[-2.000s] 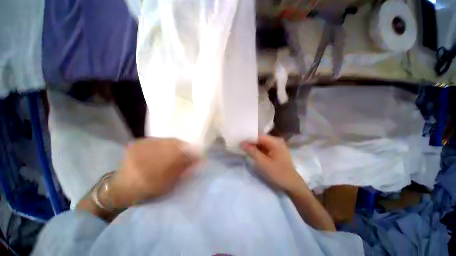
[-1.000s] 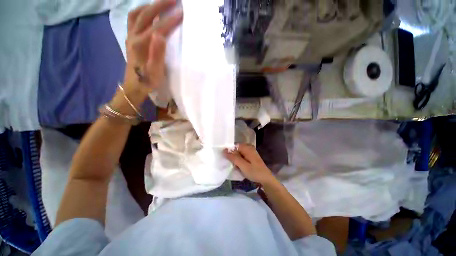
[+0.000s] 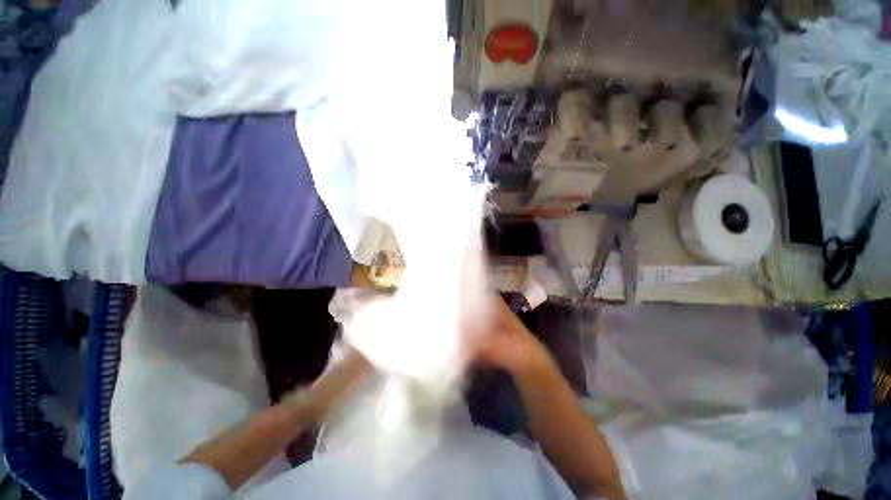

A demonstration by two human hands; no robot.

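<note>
A long white cloth (image 3: 415,283) runs from the lamp-lit needle area down to my lap, very bright and partly blurred. My right hand (image 3: 491,337) is blurred at the cloth's right edge, with its fingers closed on it. My left forearm reaches to the cloth's lower left side. My left hand (image 3: 354,366) is mostly hidden by the cloth, and its fingers cannot be seen. The overlock machine (image 3: 586,49), with a red oval badge and several knobs, stands right of the cloth.
Purple-blue cloth (image 3: 239,205) lies at the left among white pieces. A tape roll (image 3: 728,219), dark rectangle (image 3: 801,192) and black scissors (image 3: 842,256) lie right. Grey strips (image 3: 617,256) hang by the measuring tape (image 3: 674,281). A blue basket (image 3: 101,391) stands lower left; white pieces (image 3: 723,410) lie lower right.
My left hand has come down from the upper cloth to its lower left side. My right hand stays low at the cloth's right edge. The view has shifted, showing more of the machine.
</note>
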